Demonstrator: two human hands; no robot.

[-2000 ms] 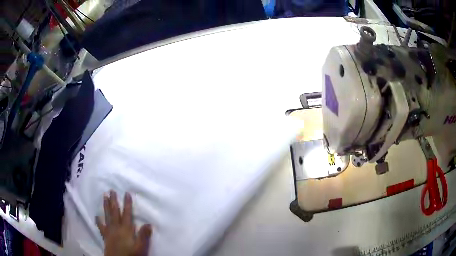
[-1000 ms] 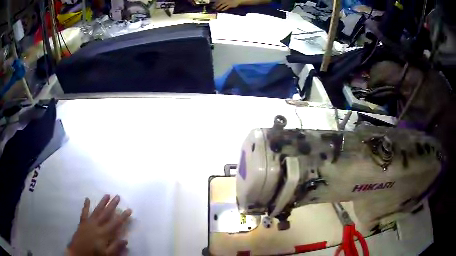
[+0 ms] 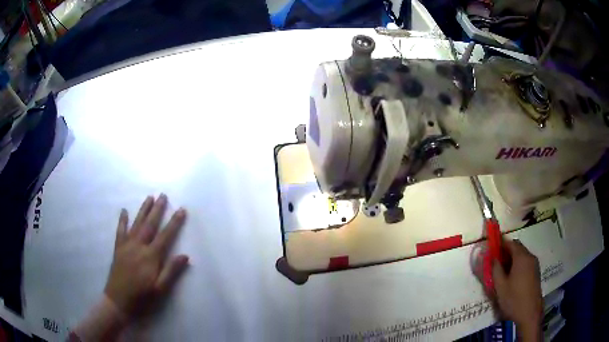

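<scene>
A large thin white sheet (image 3: pixel 220 267) lies over the left part of the white table; its edges blend into the tabletop. My left hand (image 3: pixel 143 250) rests flat on it with fingers spread, holding nothing. My right hand (image 3: pixel 514 280) is at the right, closed around the red-orange handles of the fabric shears (image 3: pixel 493 234). The shears' silver blades point away from me and lie over the machine bed, beside the machine arm. My right fingers are partly hidden behind the handles.
The HIKARI sewing machine (image 3: pixel 427 120) stands at centre right on its cream bed (image 3: pixel 374 244) with red tape marks. A printed ruler (image 3: pixel 414 327) runs along the front edge. Navy fabric lies at the left edge (image 3: pixel 27 174) and behind the table (image 3: pixel 160 27), beside bright blue fabric (image 3: pixel 307 12).
My right hand has come into view and taken hold of the shears' handles. My left hand stays spread on the sheet. The camera view has turned right and tilted, shifting the machine in the picture.
</scene>
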